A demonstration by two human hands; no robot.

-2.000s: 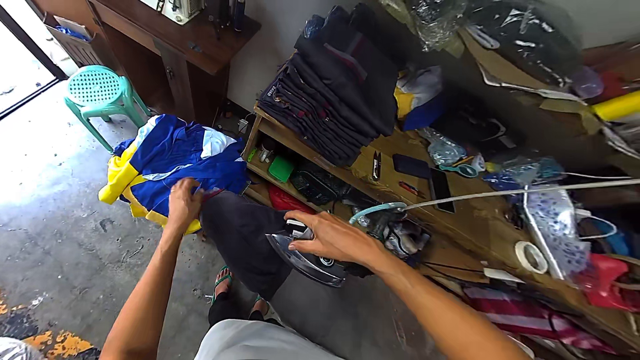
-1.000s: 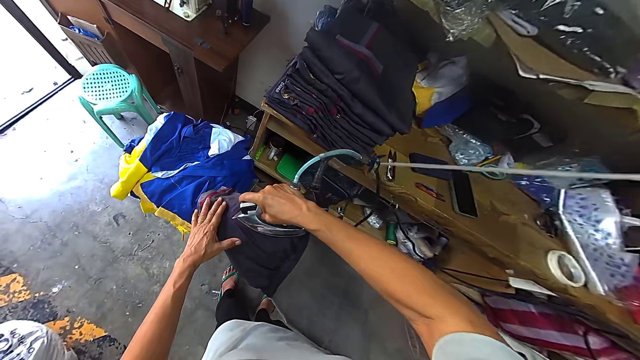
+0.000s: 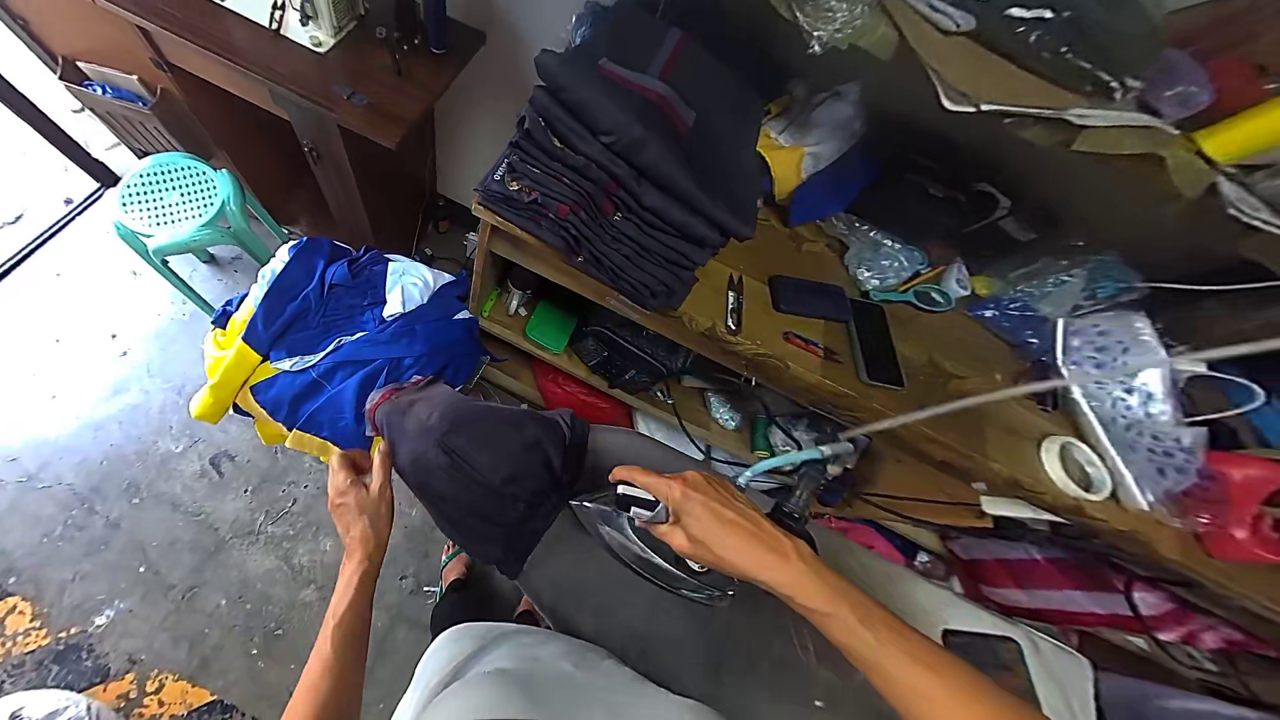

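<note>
My right hand [image 3: 700,525] is closed round the handle of a steam iron [image 3: 650,550], which rests on the grey ironing board [image 3: 640,640] to the right of a dark garment [image 3: 480,460]. A pale blue hose and cord lead off from the iron's side. Fingers of my left hand [image 3: 360,495] pinch the garment's reddish left edge, beside a heap of blue, yellow and white clothing [image 3: 350,340]. Behind the board, a stack of folded dark garments [image 3: 630,150] lies on a wooden shelf unit [image 3: 740,360].
On the shelf top lie thread snips [image 3: 735,304], a smartphone [image 3: 876,343], a dark wallet-like case [image 3: 810,298], scissors [image 3: 912,296] and a roll of tape [image 3: 1075,468]. A green plastic stool [image 3: 175,200] stands at the left, near a wooden sewing machine table [image 3: 400,90].
The iron was over the dark garment one second ago and is now to its right, on the board. My left hand has gone from lying flat on the garment to pinching its left edge.
</note>
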